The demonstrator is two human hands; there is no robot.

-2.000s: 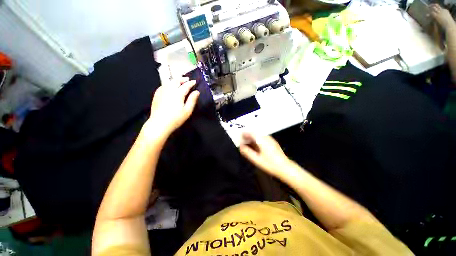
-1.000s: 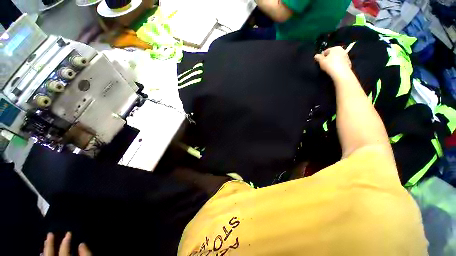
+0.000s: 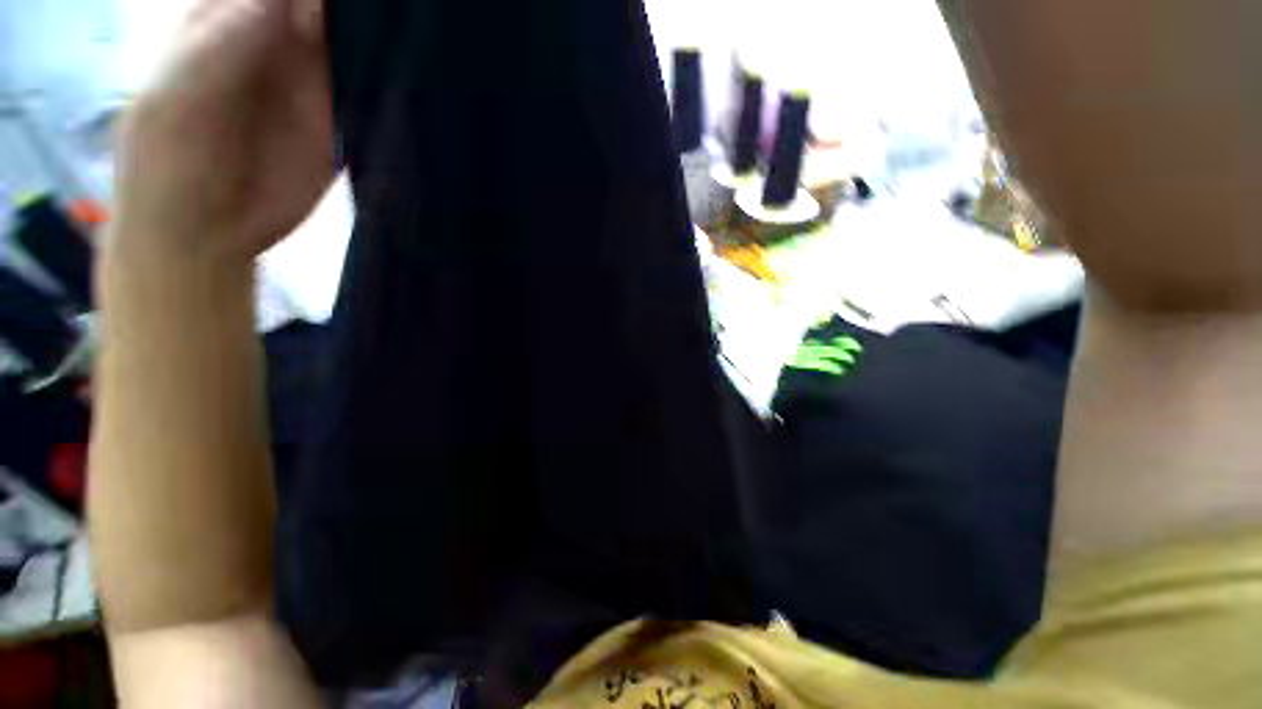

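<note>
A black garment panel [image 3: 512,319] is lifted up close in front of me. It hangs from beyond the top edge of the picture down to my lap and hides the middle of the view. My left hand [image 3: 242,132] is raised at the upper left, blurred, against the panel's left edge. Its fingertips are cut off by the top edge or hidden by the cloth, so its grip does not show. My right arm is raised large and blurred at the right. My right hand is out of the picture.
Black thread cones [image 3: 786,150] stand behind the panel. Black pieces with neon-green stripes [image 3: 824,355] lie at the right on a white surface [image 3: 941,284], with orange cloth [image 3: 750,261] behind. The sewing machine head is not visible.
The view has swung back left from the right-hand pile. The black panel has come up in front of me. My left hand has risen; my right hand has left the picture.
</note>
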